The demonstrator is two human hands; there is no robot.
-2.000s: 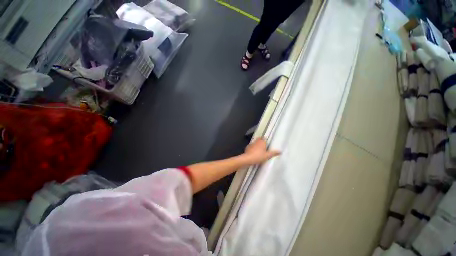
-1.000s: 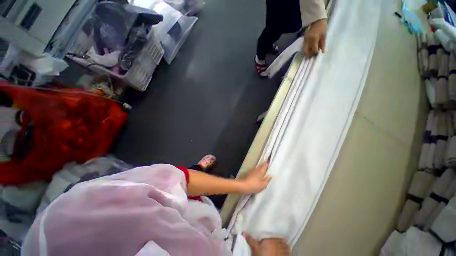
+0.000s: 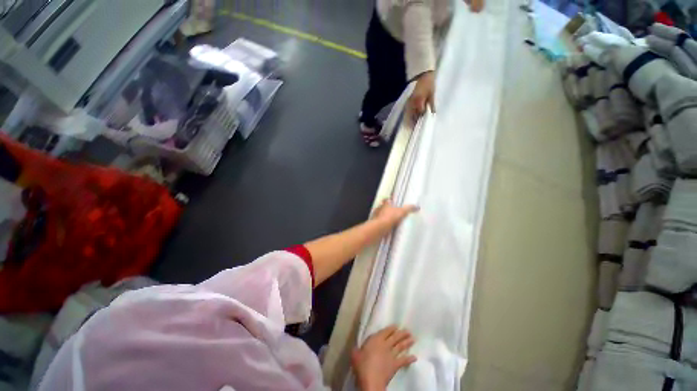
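Note:
A long white curtain panel (image 3: 451, 153) with a thin dark line along its edge lies lengthwise on the beige table (image 3: 535, 191), its layered folds along the near edge. My left hand (image 3: 391, 217) is on the panel's near edge, thumb and fingers apart; whether it pinches any cloth is hidden. My right hand (image 3: 380, 359) lies palm down with spread fingers on the cloth at the bottom. Both hands touch the panel.
Another person's hand (image 3: 422, 95) is on the same edge farther up. Rolled bundles (image 3: 642, 321) are stacked beyond the table. A red sack (image 3: 84, 229), a white crate (image 3: 210, 145) and plastic-bagged goods (image 3: 256, 95) are on the floor side. A light-blue strip (image 3: 549, 50) lies at the table's far end.
My right hand has come into view and now lies spread on the cloth. My left hand has shifted up along the edge since the last frame. The other person now leans over the table.

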